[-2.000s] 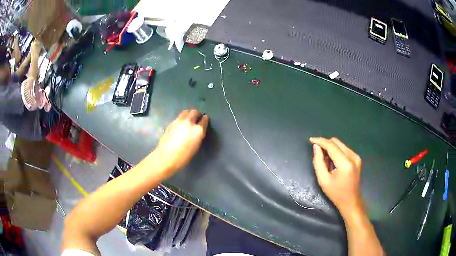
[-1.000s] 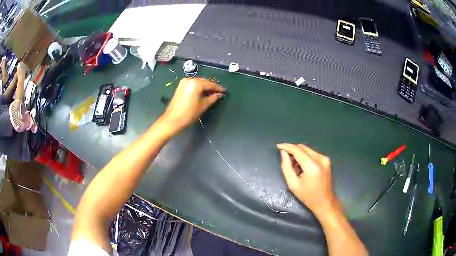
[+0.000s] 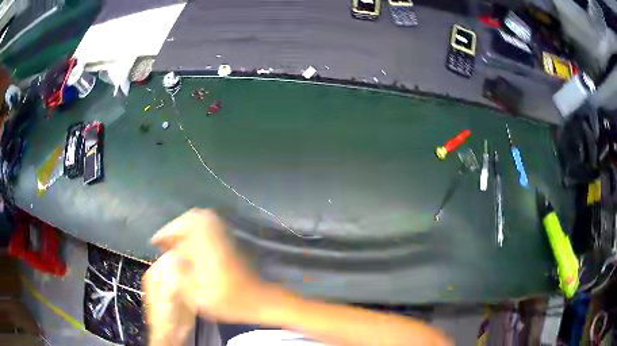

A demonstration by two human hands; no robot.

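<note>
My right hand (image 3: 213, 270) is blurred at the front left edge of the dark green mat (image 3: 304, 149), its forearm reaching in from the lower right. My left hand (image 3: 164, 297) is also blurred, mostly overlapped by the right hand. The hands meet; whether anything is between the fingers cannot be told. A thin silver solder wire (image 3: 230, 187) curves across the mat from a small spool (image 3: 171, 82) at the back. A dark keypad phone (image 3: 93, 154) lies at left beside an open black phone part (image 3: 73, 151).
At right lie a red screwdriver (image 3: 454, 144), a blue pry tool (image 3: 519, 166), tweezers (image 3: 499, 203) and a lime-yellow electric screwdriver (image 3: 561, 253). A keypad phone (image 3: 462, 51) lies on the grey conveyor belt (image 3: 284, 40) behind the mat. Small red bits (image 3: 214, 107) lie near the spool.
The view has turned right. My left hand has come back from the small parts near the spool to the mat's front edge. My right hand has moved left to meet it.
</note>
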